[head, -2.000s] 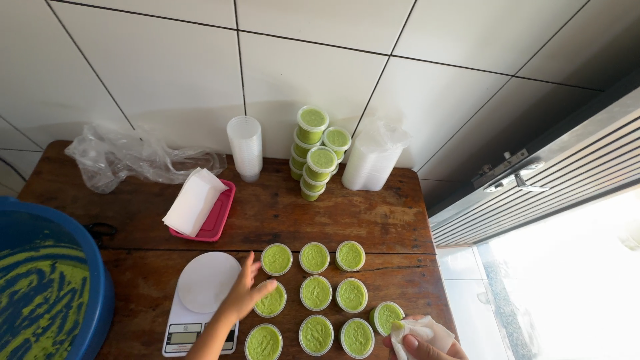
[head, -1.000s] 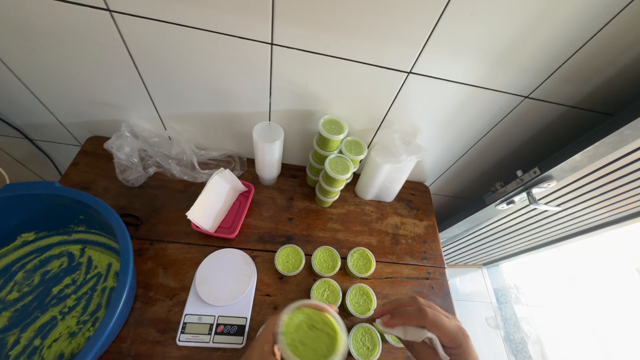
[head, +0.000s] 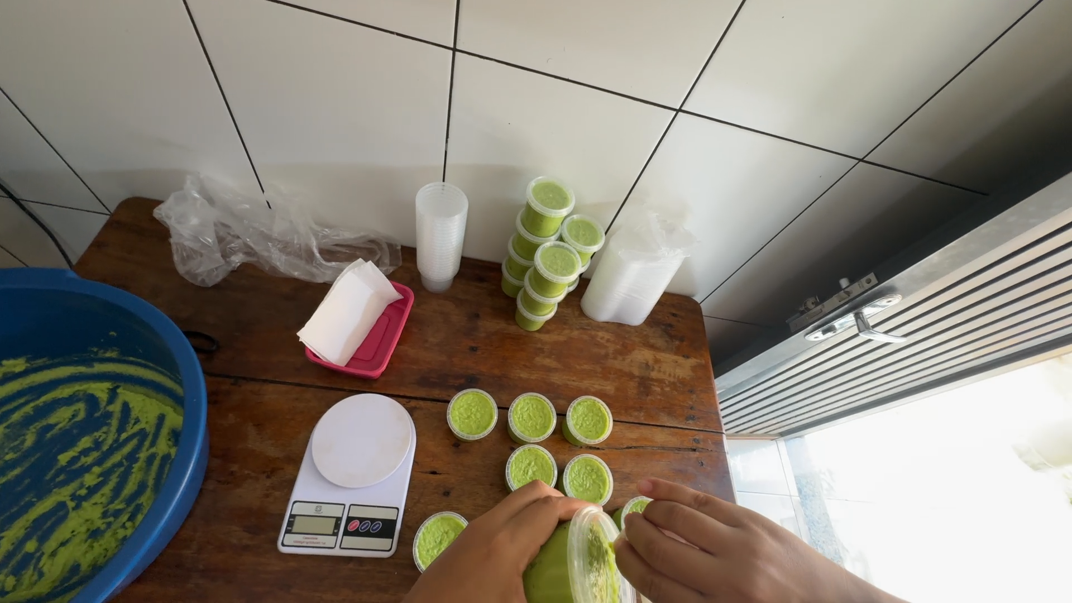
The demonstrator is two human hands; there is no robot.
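My left hand [head: 502, 548] grips a clear plastic cup of green paste [head: 559, 561], tilted with its mouth toward the right. At that cup's rim are the bent fingers of my right hand [head: 712, 544]; the white cloth or paper seen in it before is mostly hidden now. Beyond both hands, open cups of green paste [head: 532, 417] stand in rows on the wooden table [head: 335, 394]. Another filled cup [head: 439, 540] is just left of my left hand, and one more [head: 635, 507] is partly covered by my right hand.
Left of the cups lies a white kitchen scale [head: 363, 444], then a blue basin [head: 197, 419] smeared with green paste. Behind are a pink tray [head: 389, 335] with folded paper, a plastic bag [head: 251, 239], stacked empty cups [head: 440, 234], stacked lidded cups [head: 548, 209] and bagged lids [head: 632, 272]. A door [head: 904, 335] is at right.
My left hand, empty at first beside the scale, has taken a filled cup from the table and tilted it. My right hand has come in to that cup's rim.
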